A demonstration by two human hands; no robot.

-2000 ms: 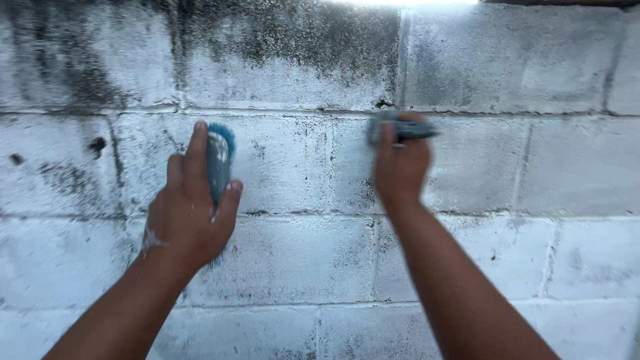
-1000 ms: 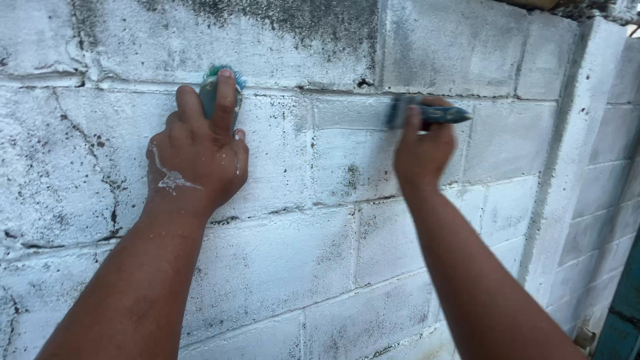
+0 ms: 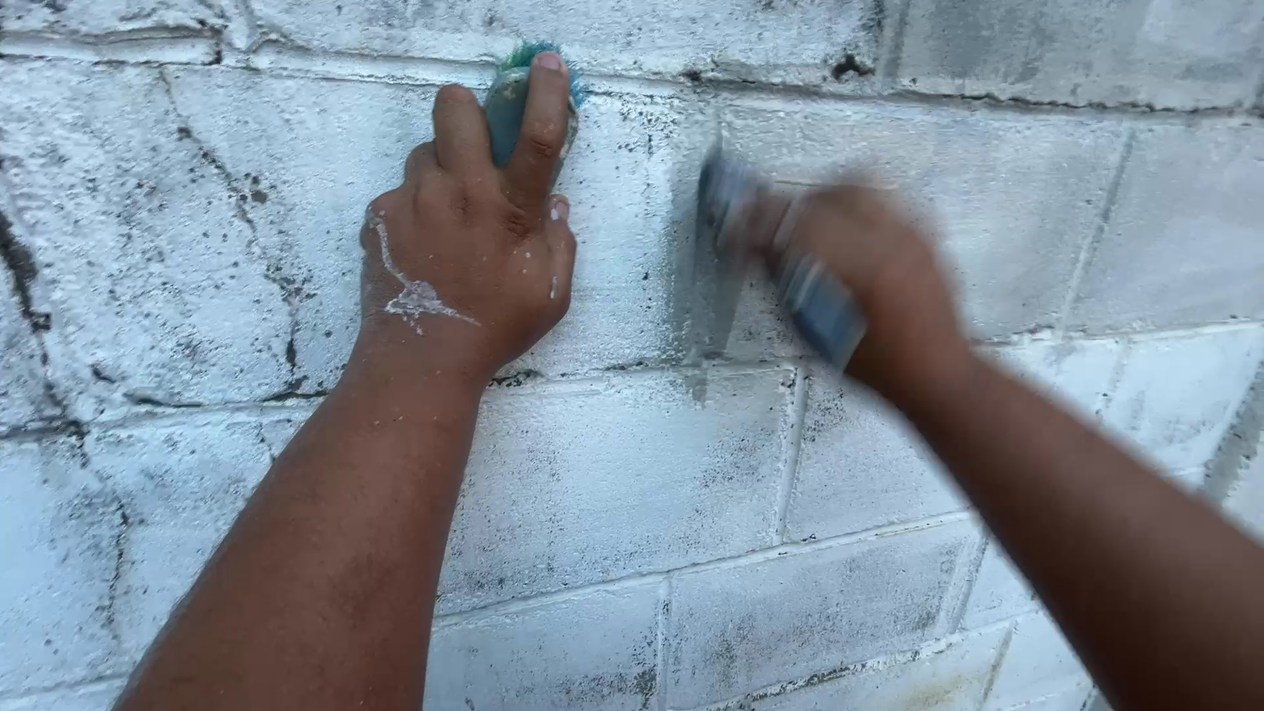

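My left hand (image 3: 469,227), spotted with white paint, grips a scrub brush (image 3: 509,114) with a grey-blue back and green-blue bristles, held against the block wall (image 3: 612,454). To its right, my right hand (image 3: 859,267) is blurred by motion and closed around a paintbrush (image 3: 820,311). The paintbrush's blurred head lies close to the wall beside a wet grey vertical streak (image 3: 706,286). Whether its bristles touch the wall cannot be told. White paint covers the wall unevenly, with dark speckles showing through.
Mortar joints (image 3: 790,454) run between the blocks. A dark crack (image 3: 25,276) goes down the wall at the far left, and a thinner one (image 3: 237,197) lies left of my left hand. A small dark hole (image 3: 851,67) sits near the top.
The paintbrush has turned from roughly level to slanting, its handle end now pointing down. A wet grey streak now shows beside it. Both hands keep hold of their brushes; the view has shifted.
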